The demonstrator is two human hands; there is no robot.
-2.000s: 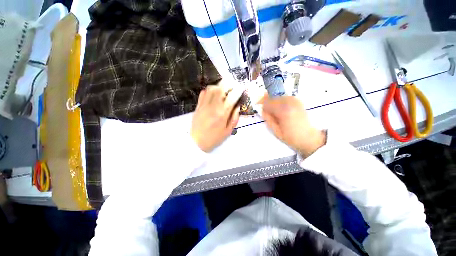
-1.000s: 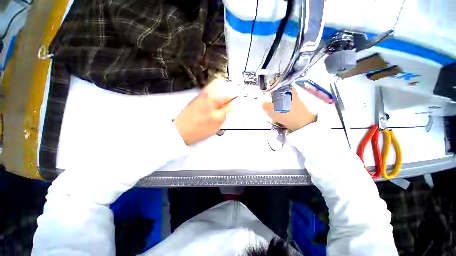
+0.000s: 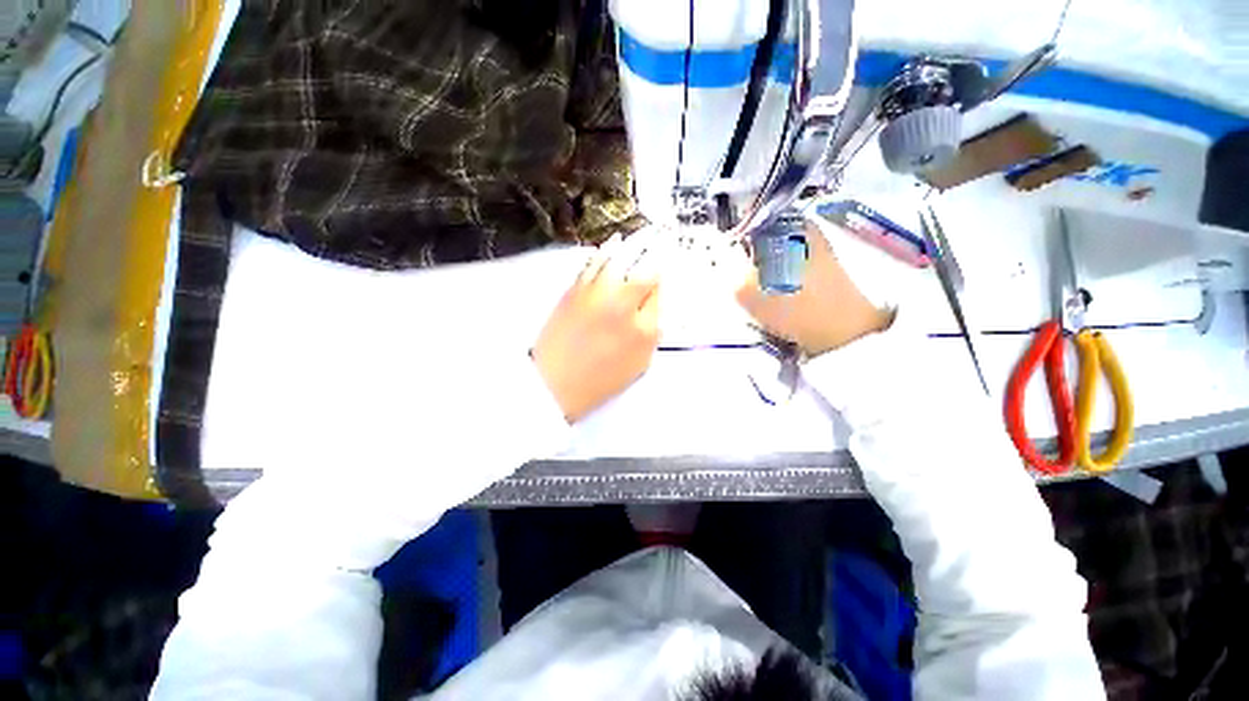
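The dark plaid garment point(image 3: 397, 137) lies on the left of the white table, its right edge reaching the needle area. My left hand point(image 3: 599, 336) rests palm down just left of and below the presser foot point(image 3: 696, 210), fingertips at the garment edge; glare hides what they touch. My right hand point(image 3: 815, 299) is right of the needle, partly behind the grey ribbed cylinder point(image 3: 781, 258); its fingertips are washed out or hidden. A small shiny metal piece point(image 3: 778, 367) shows below my right hand.
Scissors point(image 3: 1066, 370) with red and yellow loops, tweezers point(image 3: 955, 295) and blue-pink snips point(image 3: 879, 233) lie right. Brown card scraps point(image 3: 997, 151) rest on the machine bed. Yellow-taped cardboard point(image 3: 117, 288) and second scissors point(image 3: 28, 373) are left. A measuring scale point(image 3: 671, 482) edges the table.
The view has shifted, moving the machine rightward in the picture since the oldest frame. My left hand has turned flatter beside the needle; my right hand has moved partly behind the grey cylinder.
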